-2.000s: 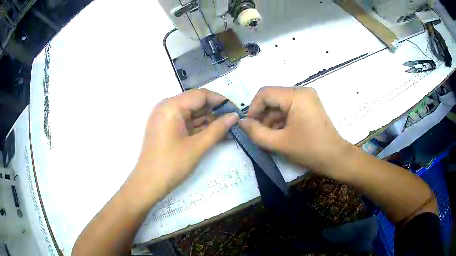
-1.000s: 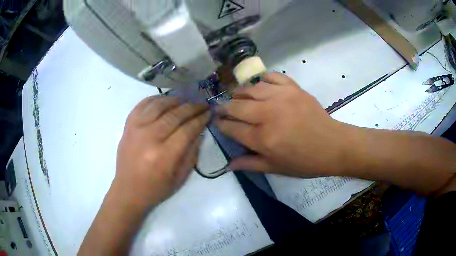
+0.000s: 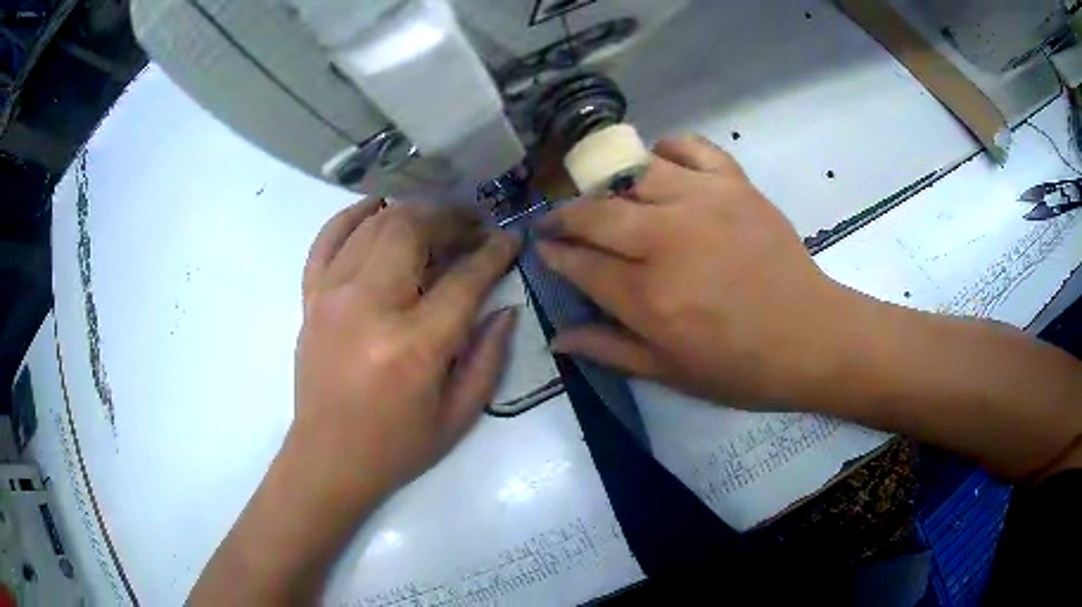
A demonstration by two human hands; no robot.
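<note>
A blue-grey folded fabric strip (image 3: 599,409) runs from the presser foot (image 3: 503,192) down over the table's front edge. My left hand (image 3: 398,320) lies left of the strip, its fingertips by the strip's top end near the foot; it is slightly blurred. My right hand (image 3: 700,279) lies on the right, its fingers on the strip just below the foot, its thumb over the strip lower down. The strip is between the two hands, and fingers partly hide its top end. Whether the left fingers grip it or only touch it cannot be told.
The white-grey machine head (image 3: 273,83) overhangs my hands, with a cream knob (image 3: 606,159) close to my right fingers. A flat wooden strip (image 3: 937,77) and thread snips (image 3: 1051,199) lie at the upper right. A blue basket (image 3: 967,528) is below the table at lower right.
Since two seconds ago, both hands have moved the strip from the table's front up to the presser foot. Over the last second, my left hand's fingers have shifted slightly and the thumb now shows apart.
</note>
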